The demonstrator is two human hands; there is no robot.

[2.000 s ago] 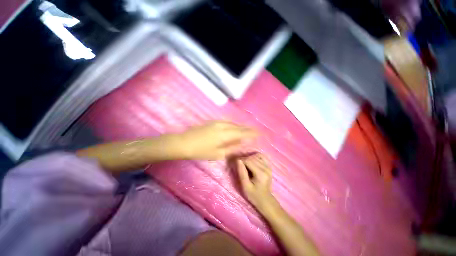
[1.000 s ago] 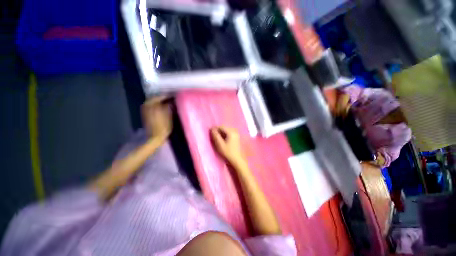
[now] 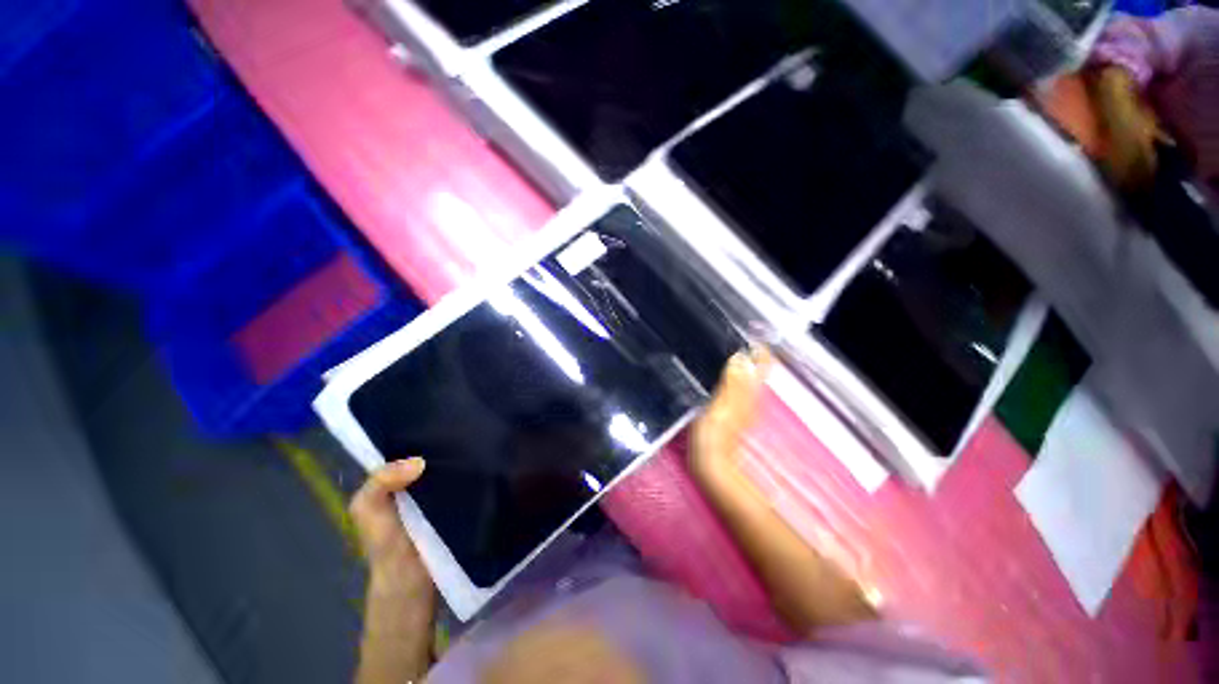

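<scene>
A glossy black panel point(image 3: 515, 414) with a white border lies tilted in front of me, with bright light reflections. A small white label point(image 3: 583, 253) is near its far end. My left hand point(image 3: 390, 515) grips its near left corner, thumb on top and fingers hidden underneath. My right hand point(image 3: 733, 408) is at its right corner; its fingertips are partly hidden, and it seems to hold the edge. The panel's near left part reaches past the bench edge. Its far end lies close against the neighbouring stacks.
Black panel stacks point(image 3: 802, 174) with white layered edges are beyond it on the pink bench point(image 3: 468, 214). Blue crates point(image 3: 187, 307) stand on the floor at left. A white sheet point(image 3: 1094, 494), a green patch point(image 3: 1043, 381) and an orange mat point(image 3: 1174, 568) are at right. Another person's arm point(image 3: 1126, 127) is at upper right.
The view has turned towards the crates and stacks. My hands, apart and without a panel between them earlier, are now at the corners of a black panel.
</scene>
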